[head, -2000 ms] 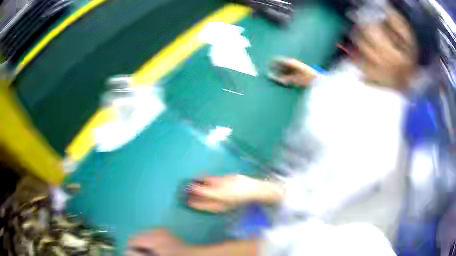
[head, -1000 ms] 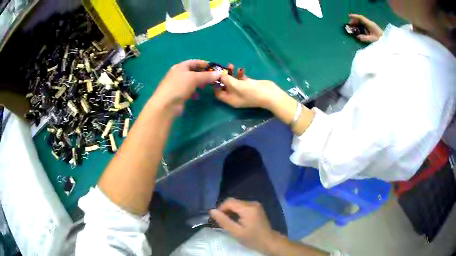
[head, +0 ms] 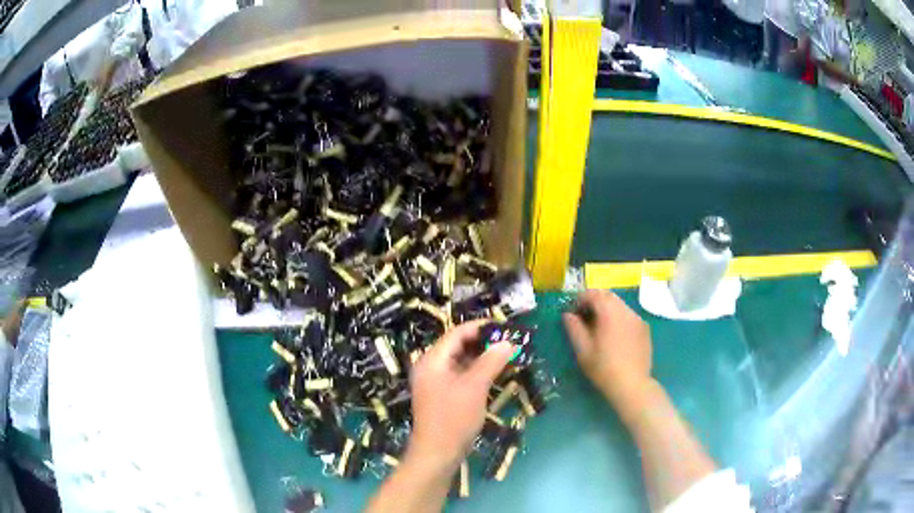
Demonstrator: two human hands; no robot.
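My left hand (head: 451,386) is over the heap of binder clips (head: 386,356). Its thumb and fingers grip a small black device (head: 509,341) with a lit face. My right hand (head: 616,346) is just right of the heap, above the green mat, with fingers curled. A small dark thing shows at its fingertips; whether it is held cannot be told. The black clips with cream strips spill from an open cardboard box (head: 331,45) onto the mat.
A yellow post (head: 566,150) stands right of the box. A whitish bottle (head: 702,266) with a dark cap stands on a white wipe. A crumpled wipe (head: 839,306) lies farther right. White trays (head: 140,381) are at left. People in white smocks are behind.
The view has swung left to the box. My left hand has moved from another person's hand to the clip heap and holds the device. My right hand has risen from my lap to above the mat.
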